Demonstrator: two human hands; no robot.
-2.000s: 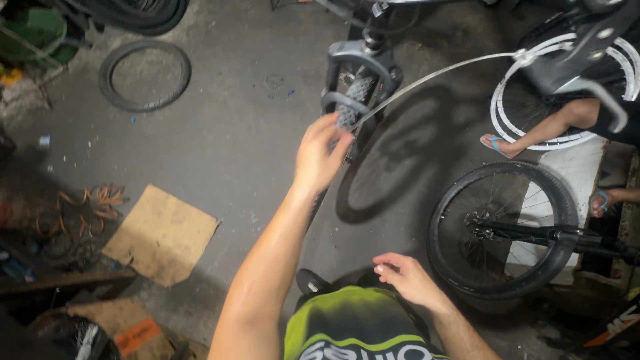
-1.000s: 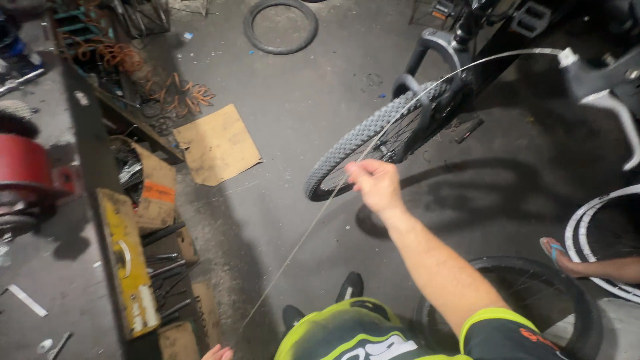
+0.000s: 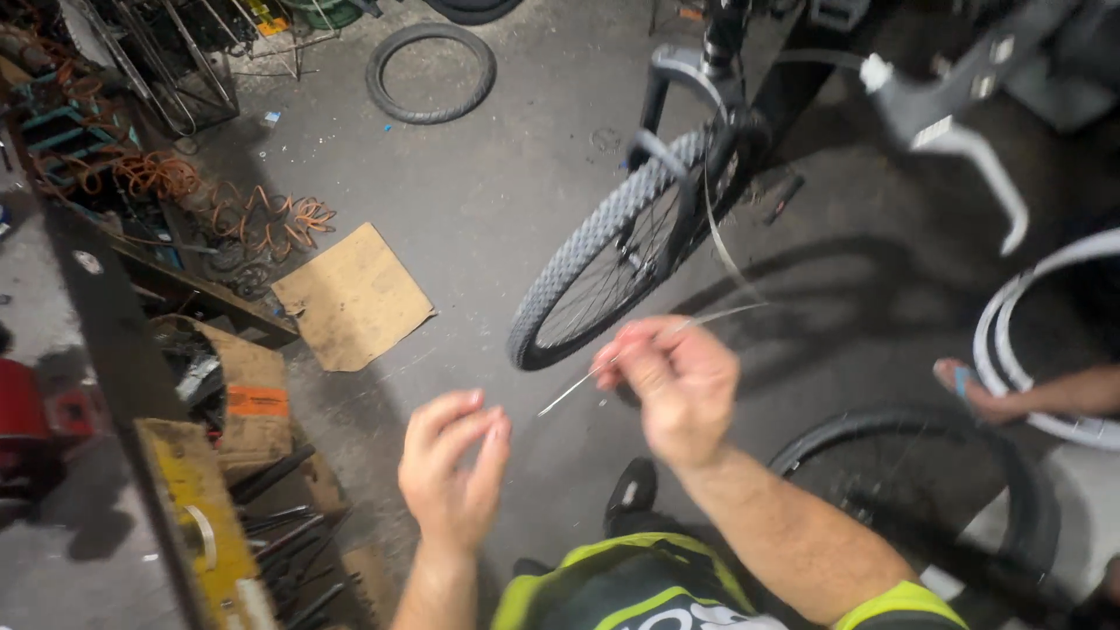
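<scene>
My right hand (image 3: 687, 389) pinches a thin metal cable (image 3: 567, 394) near its end, which points down and to the left. Behind the hand the cable loops off to the right and up towards the bicycle's fork. To the left of the cable's tip is my left hand (image 3: 455, 468), its thumb and fingers apart with nothing between them. Beyond both hands stands the bicycle's front wheel with a knobby tyre (image 3: 573, 249). A brake lever (image 3: 971, 166) with a pale cable at its end hangs blurred at the upper right.
A workbench edge (image 3: 96, 350) with a red machine (image 3: 26, 411) is at the left, above a yellow-fronted box (image 3: 197, 525) of tools. Cardboard (image 3: 354, 297), coiled orange hose (image 3: 271, 214) and a loose tyre (image 3: 381, 79) lie on the floor. Another person's foot (image 3: 967, 385) and another wheel (image 3: 1037, 499) are at the right.
My left hand, at the bottom edge a second ago, is now up near my right hand. The cable, stretched down left then, now ends just past my right fingers. The view has shifted.
</scene>
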